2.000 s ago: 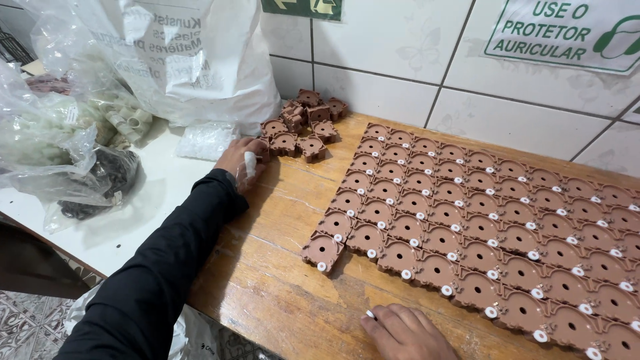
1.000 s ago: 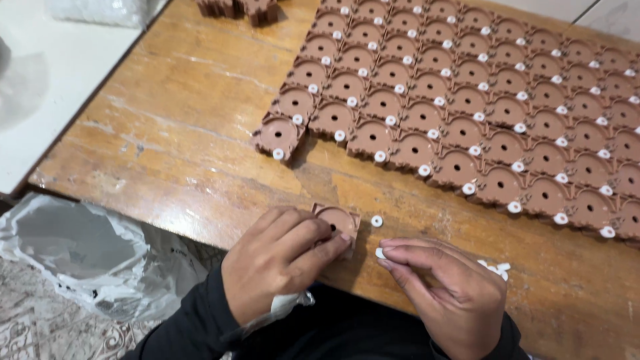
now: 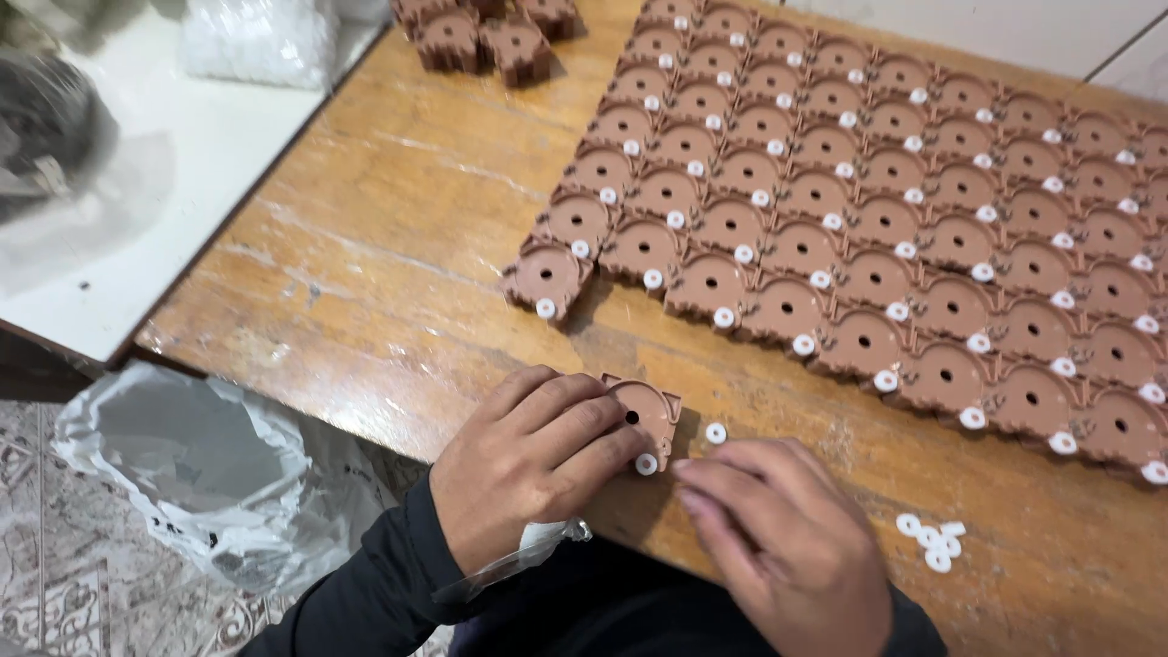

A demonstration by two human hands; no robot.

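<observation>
My left hand (image 3: 547, 447) grips a brown plastic housing (image 3: 650, 411) on the wooden table near its front edge. A white plastic washer (image 3: 646, 464) sits at the housing's lower corner. Just right of it is my right hand (image 3: 785, 529), thumb and fingertips close together; whether anything is between them cannot be told. A loose white washer (image 3: 716, 432) lies above the right fingertips, and a small cluster of white washers (image 3: 931, 540) lies farther right. Rows of like brown housings (image 3: 864, 341), each with a white washer at a corner, cover the table's upper right.
Several loose brown housings (image 3: 447, 38) lie at the table's back. To the left stands a white surface (image 3: 55, 283) with a clear bag of white parts (image 3: 260, 41) and a bag of dark material (image 3: 41, 123). An open white plastic bag (image 3: 192, 456) hangs below the table's left edge.
My left hand, near the loose housings two seconds ago, is now at the front edge on a housing. The white piece seen in my right fingertips a second ago no longer shows there; a washer shows on the housing.
</observation>
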